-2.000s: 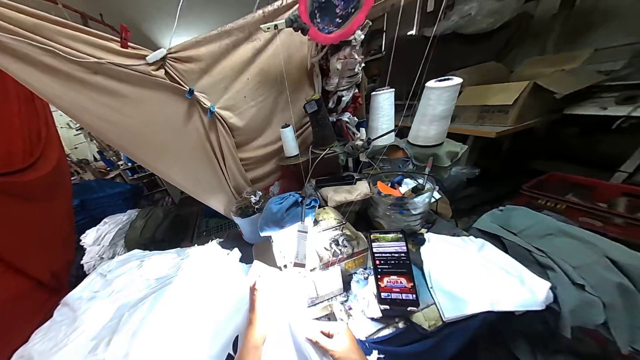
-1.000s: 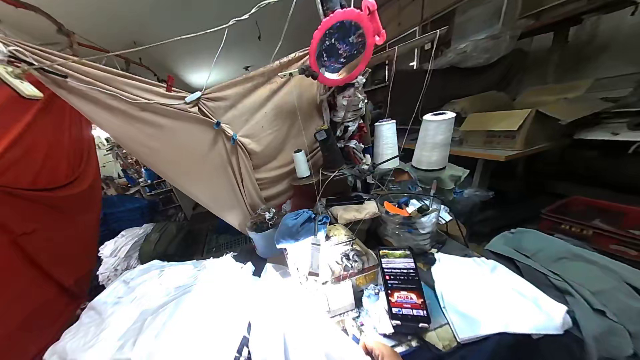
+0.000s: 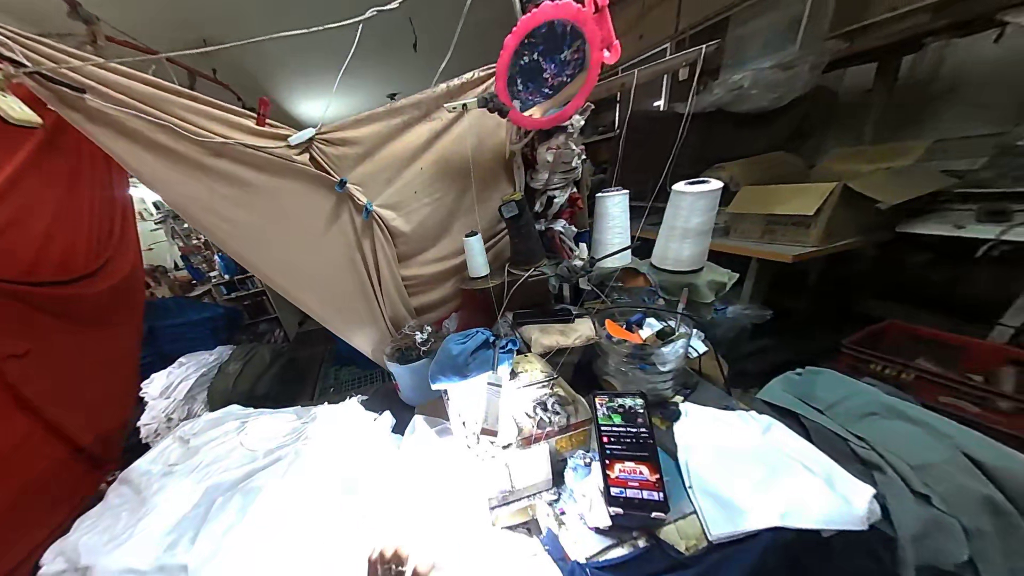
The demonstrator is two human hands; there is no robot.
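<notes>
At the bottom edge, the fingers of a hand, by its place my left hand [image 3: 392,562], show against white cloth [image 3: 240,472]; glare and the frame edge hide its grip. My right hand is out of view. The white cloth spreads over the left and middle, washed out by bright light. Right of it, a lit smartphone [image 3: 630,456] leans upright among small items, with folded white cloth [image 3: 768,472] beside it. Behind stand a blue cloth pouch [image 3: 472,356], an open box of small parts [image 3: 560,416] and a clear plastic tub [image 3: 644,360] holding an orange item.
White thread cones [image 3: 690,224] stand at the back, below a pink-framed mirror [image 3: 548,64]. A beige curtain [image 3: 320,208] hangs behind, a red cloth [image 3: 64,320] at left. Grey-green fabric [image 3: 904,448] lies at right, near a red crate [image 3: 936,352] and cardboard box [image 3: 788,212].
Two seconds ago both my hands were on the white cloth at the lower middle; now only some fingers show at the bottom edge. My right hand has left the view. The view has shifted.
</notes>
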